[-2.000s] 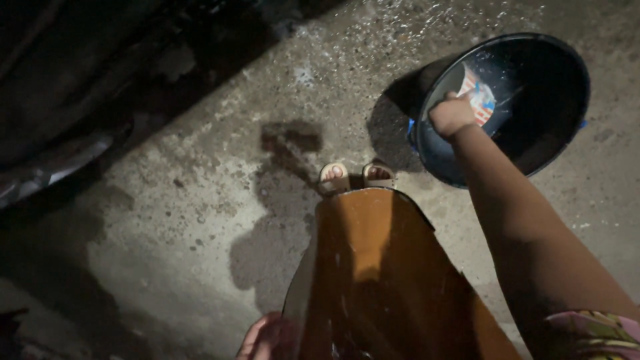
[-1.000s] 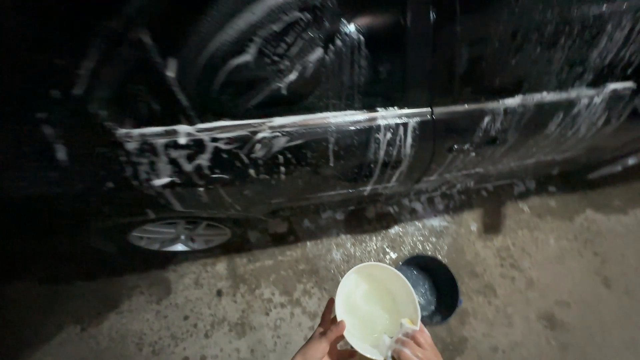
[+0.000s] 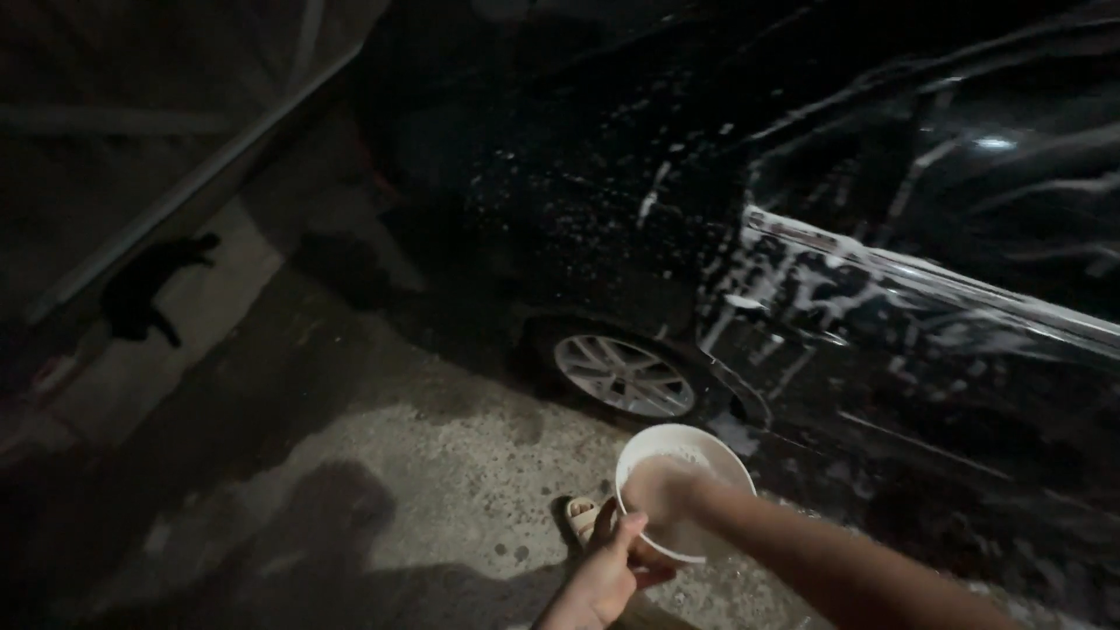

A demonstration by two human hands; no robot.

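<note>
A white round tub [image 3: 637,455] is in my left hand [image 3: 623,560], with the thumb over its rim and the fingers around its lower side. My right hand [image 3: 667,490] reaches down inside the tub; it is blurred, and whether it holds anything there is hidden. Beyond the tub stands a black car [image 3: 612,254], its door and trim strip [image 3: 927,276] streaked with white suds. The car's silver alloy wheel [image 3: 623,374] is just above the tub in view.
Wet, stained concrete ground [image 3: 455,490] spreads left of the car. A black cat [image 3: 144,289] is near a wall's base [image 3: 201,179] at the left. My sandalled foot [image 3: 582,514] shows beside the tub.
One second ago my right hand was at the tub's rim with a whitish cloth; now it is inside the tub. The view has swung left along the car, and the dark bucket is out of view.
</note>
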